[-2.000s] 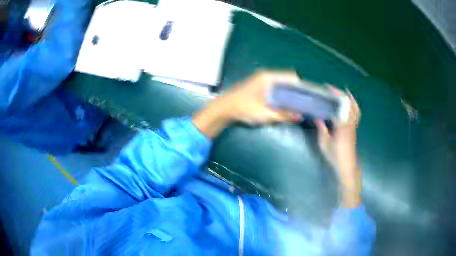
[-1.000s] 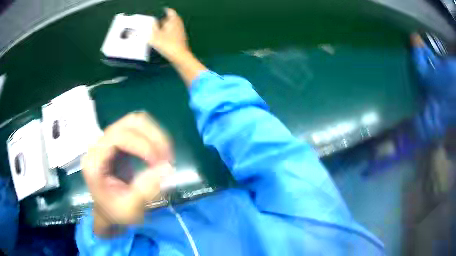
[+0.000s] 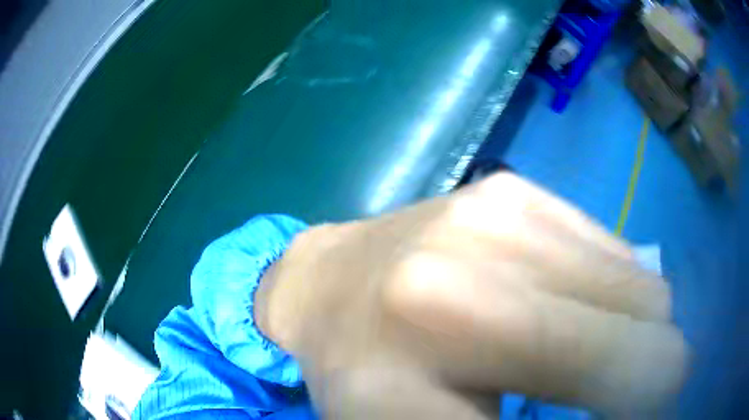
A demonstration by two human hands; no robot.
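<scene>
My left hand, large and blurred close to the camera, reaches from the blue cuff at lower left across the lower right. Its fingers look curled, but whether they hold anything is hidden. My right hand cannot be made out. A white sleeved box with a dark watch picture lies on the dark green belt at the left. A white printed piece, a sleeve or sleeved box, lies below it, partly covered by my blue sleeve.
The glossy green worktop runs diagonally, with the grey rail at the far left. Beyond its right edge are a blue floor with a yellow line, a blue stand and brown cartons. A small dark shape shows behind my hand.
The view has turned, showing more floor and cartons on the right. The hand at the belt box is gone from there. The near hand now fills the lower right.
</scene>
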